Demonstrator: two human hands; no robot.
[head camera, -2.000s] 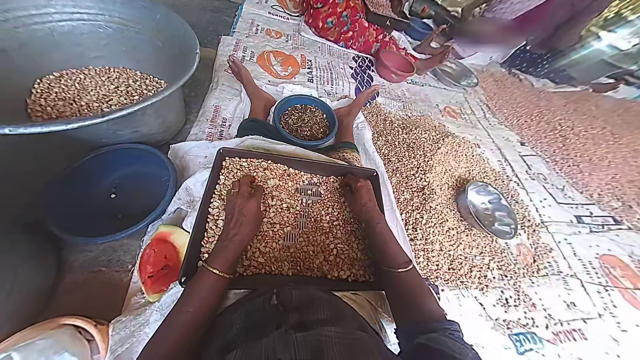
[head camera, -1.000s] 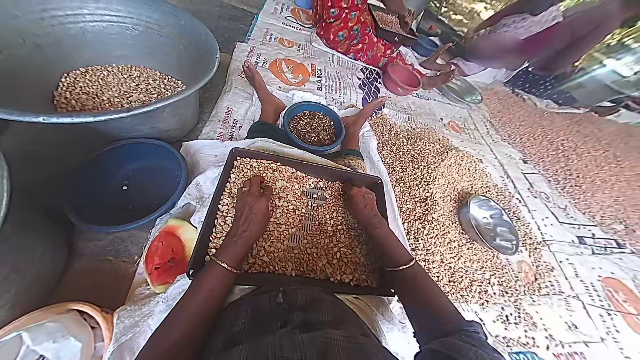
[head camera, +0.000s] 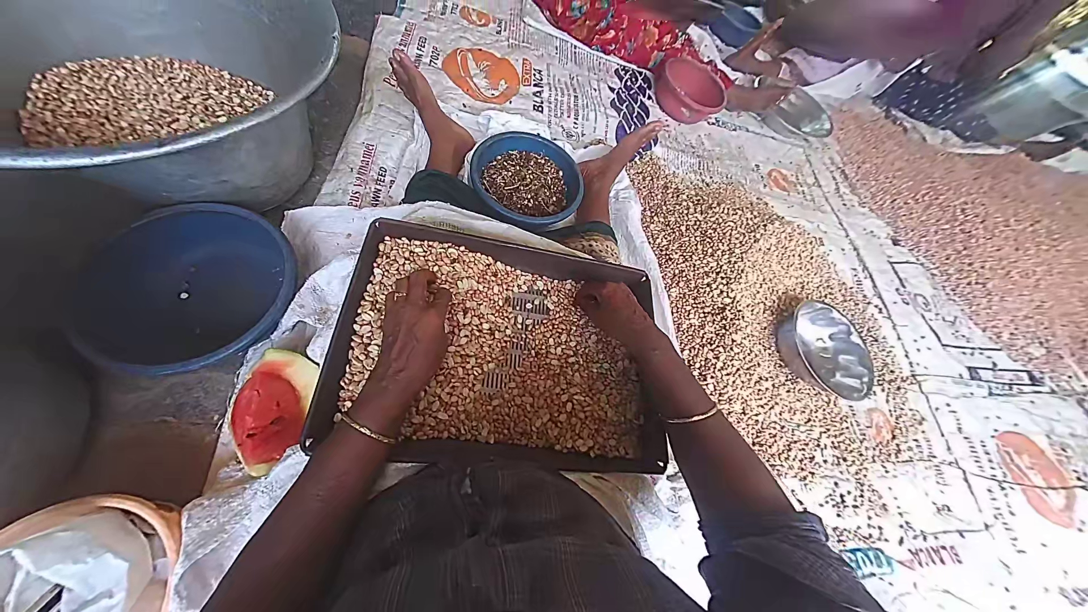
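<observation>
On my lap lies a dark rectangular tray (head camera: 510, 457) with a slotted bottom, spread with split pale nuts or kernels (head camera: 476, 340). My left hand (head camera: 415, 327) rests on the kernels at the tray's left side, fingers curled; whether it pinches any is hidden. Near the upper right rim, my right hand (head camera: 614, 310) is closed over the kernels, its fingertips turned from view. A blue bowl (head camera: 574, 208) holding brownish bits stands between my lower legs, just beyond the tray.
A large metal tub (head camera: 255, 157) of kernels and a blue basin (head camera: 183, 289) are at left, a cut watermelon piece (head camera: 270, 412) beside the tray. Right, a steel bowl (head camera: 833, 350) sits on a kernel heap (head camera: 731, 297) over printed sacks. Other people sit beyond, near a pink bowl (head camera: 690, 89).
Both hands stay over the tray, with only small shifts of the fingers. The view has shifted slightly.
</observation>
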